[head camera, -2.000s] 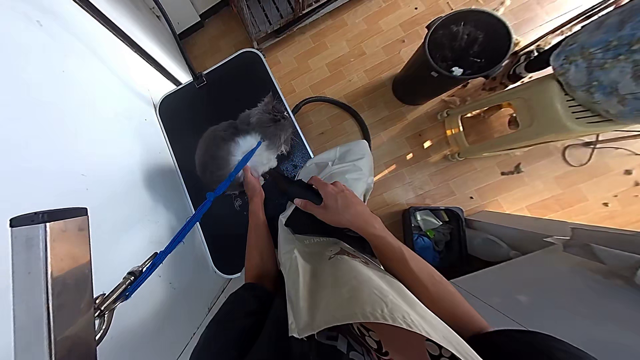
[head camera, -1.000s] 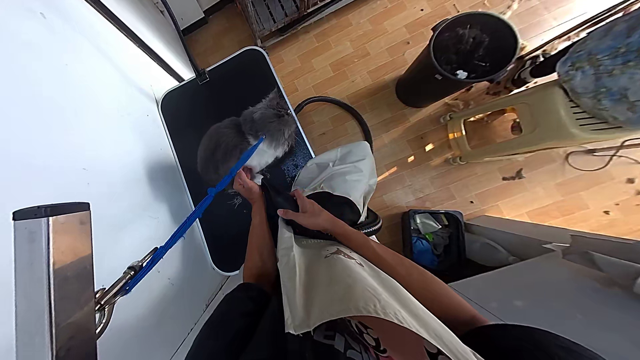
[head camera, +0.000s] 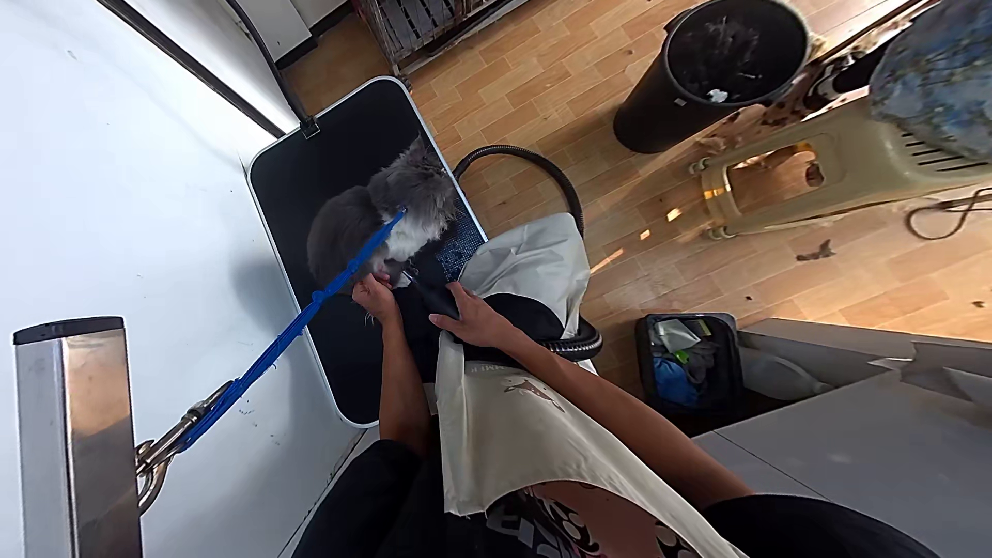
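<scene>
A grey and white long-haired cat (head camera: 415, 194) is on the black grooming table (head camera: 310, 159). A blue cord leash (head camera: 271, 360) runs from near its neck to a metal clip (head camera: 167, 449) on a metal post (head camera: 77, 442). My left hand (head camera: 376, 296) touches the cat's lower side near a white paw, its fingers bent. My right hand (head camera: 477, 316) is on a dark nozzle-like thing (head camera: 434, 298) that points toward the cat; its outline merges with dark cloth. A pale apron (head camera: 535, 434) covers my front.
A black ribbed hose (head camera: 542, 163) curves beside the table. A black bin (head camera: 659, 105) with fur in it and a beige plastic stool (head camera: 829, 163) stand on the wood-look floor. A black container (head camera: 690, 364) holds assorted items. A white wall (head camera: 155, 194) borders the table's left.
The cat's head has lifted and turned toward the table's right edge since the earliest frame. My right hand has shifted slightly. My left hand stays at the cat's lower side.
</scene>
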